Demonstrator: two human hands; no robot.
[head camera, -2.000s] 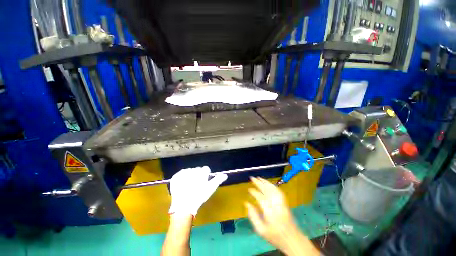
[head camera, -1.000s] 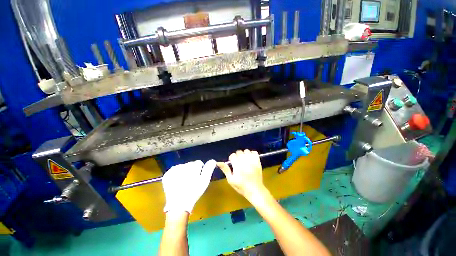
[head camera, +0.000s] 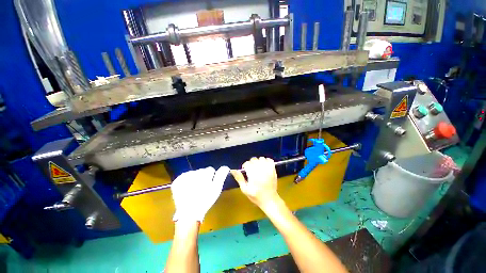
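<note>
A long thin steel pull bar (head camera: 146, 190) runs across the front of the press. My left hand (head camera: 198, 193), in a white glove, is closed over the bar left of its middle. My right hand (head camera: 258, 180), bare, is closed over the bar just right of it, the thumbs almost touching. A blue air blow gun (head camera: 316, 154) hangs on the bar to the right, its nozzle pointing up. Above is the scratched steel press bed (head camera: 224, 139). A thick upper plate (head camera: 229, 72) sits a little above the bed, and the gap between them is dark.
A control box (head camera: 432, 120) with red and green buttons is at the right, above a pale grey bucket (head camera: 402, 186) on the green floor. Angled metal brackets with warning labels flank the bed. A yellow panel (head camera: 224, 213) is behind the bar. A dark mat (head camera: 354, 253) lies at lower right.
The upper plate has come down into view over the bed, and the white sheet is no longer visible. My right hand has moved onto the bar beside my left hand, which stays on it.
</note>
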